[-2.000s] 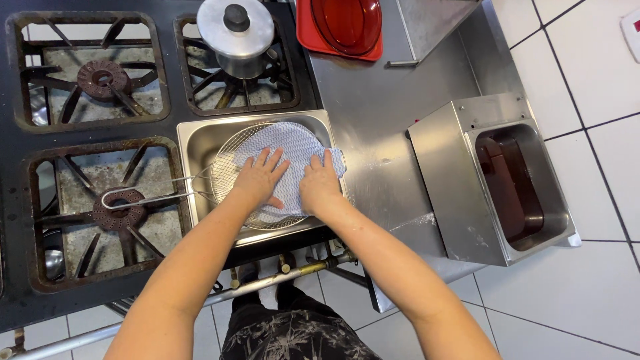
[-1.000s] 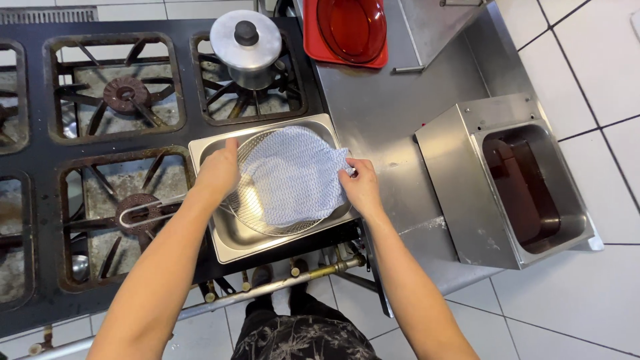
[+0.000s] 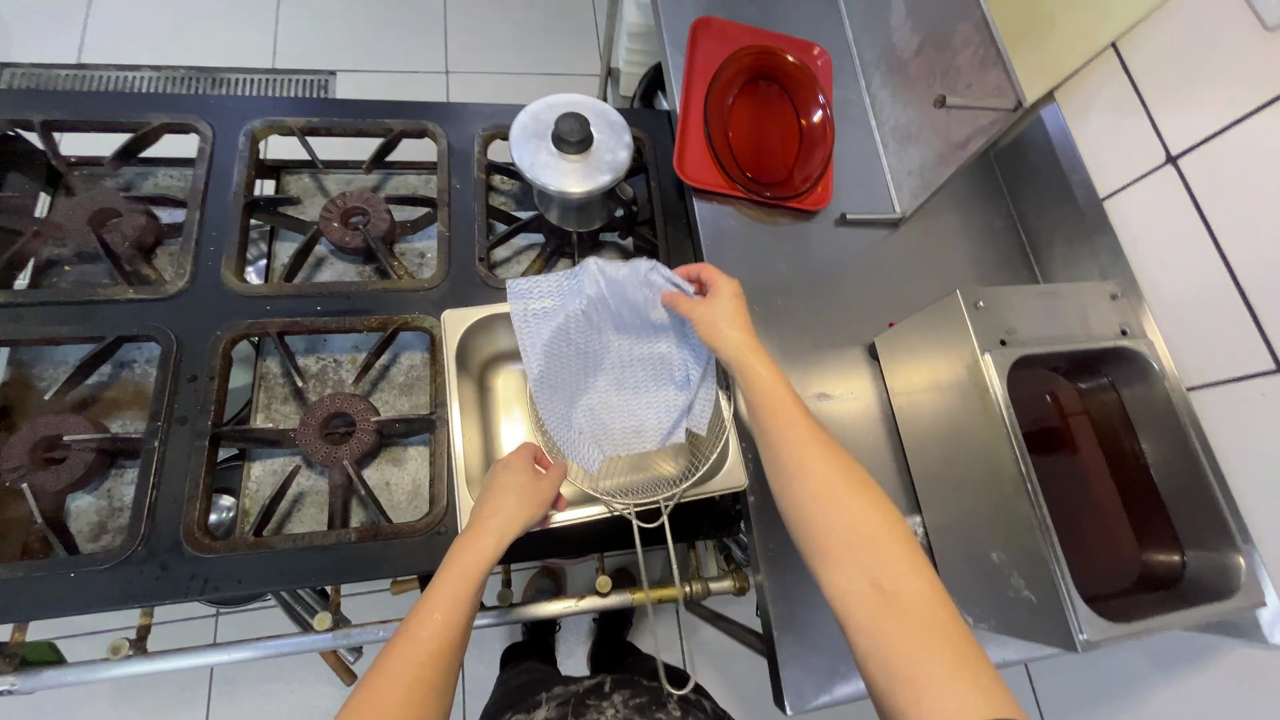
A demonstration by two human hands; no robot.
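Note:
A blue-and-white cloth [image 3: 620, 370] lies over a round wire-mesh strainer [image 3: 650, 475], which rests across a rectangular stainless steel pan [image 3: 490, 375] on the stove's front right corner. My right hand [image 3: 712, 308] pinches the cloth's upper right edge between thumb and fingers. At the strainer's lower left rim is my left hand [image 3: 522, 487], its fingers bent close to the wire; whether they grip the rim is not clear. The strainer's long wire handle [image 3: 648, 600] points toward my body, past the stove's front edge.
A lidded aluminium pot [image 3: 572, 160] stands on the back right burner. Cast-iron grates [image 3: 340, 430] fill the stove to the left. On the steel counter [image 3: 800, 380] sit a red tray [image 3: 700, 150] with a red glass dish [image 3: 770, 120], and a steel unit [image 3: 950, 450] holding dark liquid.
The strainer's handle has swung from pointing left to pointing toward me. My right hand has moved up along the cloth's edge, and my left hand has come down to the strainer's lower left.

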